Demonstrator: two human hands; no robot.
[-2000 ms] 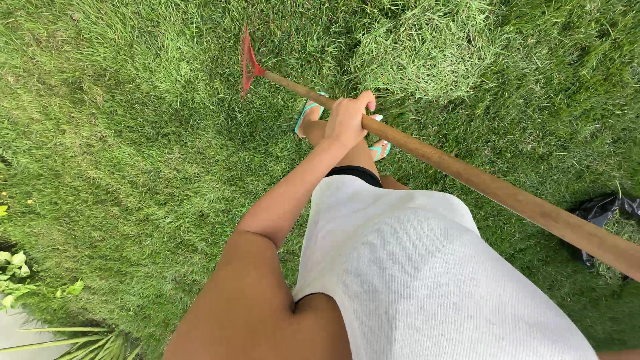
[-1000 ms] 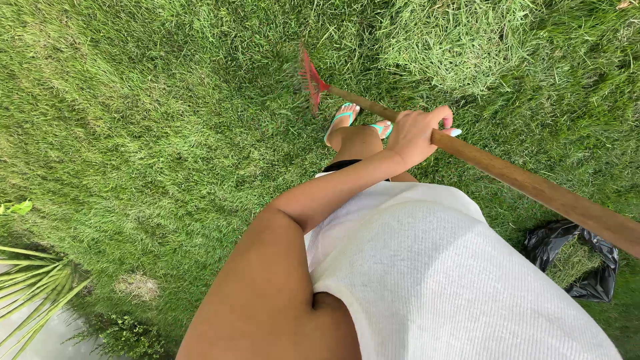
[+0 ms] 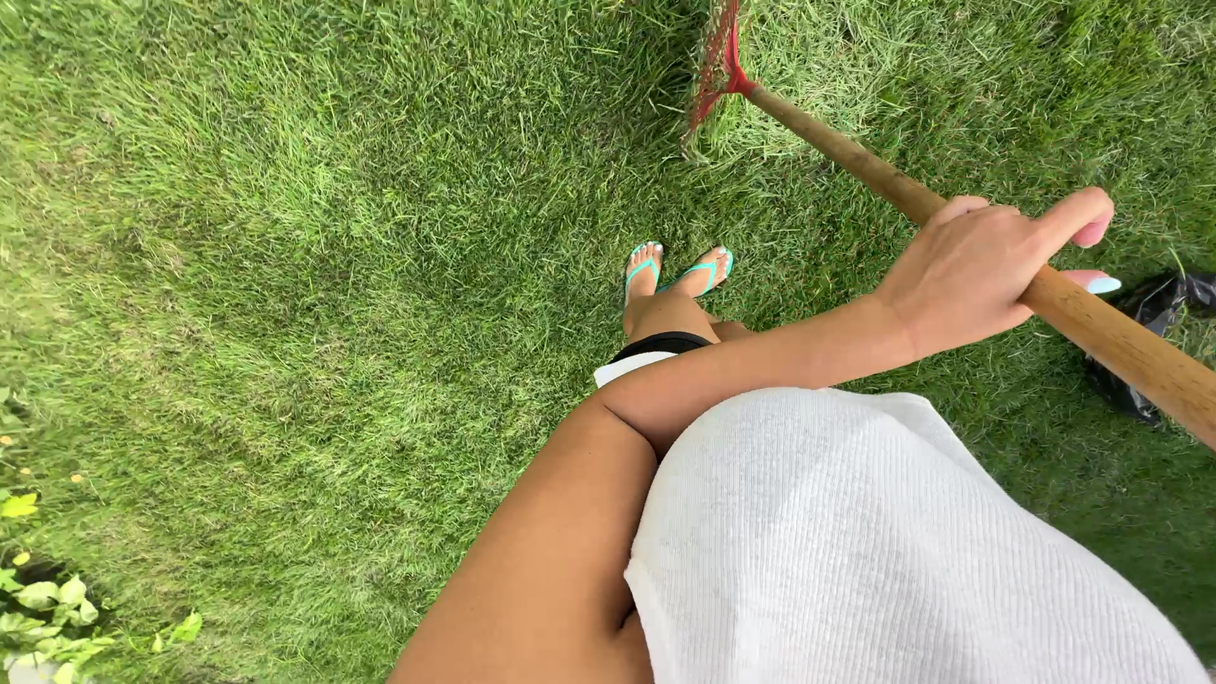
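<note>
My left hand (image 3: 988,266) is closed around the wooden handle of a red rake (image 3: 845,152), its arm reaching across my white ribbed top. The red rake head (image 3: 727,81) lies beyond my feet at the top, against the edge of a pale heap of loose cut grass (image 3: 826,66). Grass strands cling to its tines, and the top of the head is cut off by the frame. The upper handle runs out at the right edge. My right hand is out of view.
A black plastic bag (image 3: 1130,380) with cut grass in it stands on the lawn (image 3: 332,285) at the right, partly behind the handle. My feet in turquoise flip-flops (image 3: 703,275) are near the middle. Leafy plants (image 3: 57,608) grow at the lower left.
The rake head has moved right, from left of my feet to the pale cut grass. My left hand has gone right with the handle, still holding it. The view has shifted.
</note>
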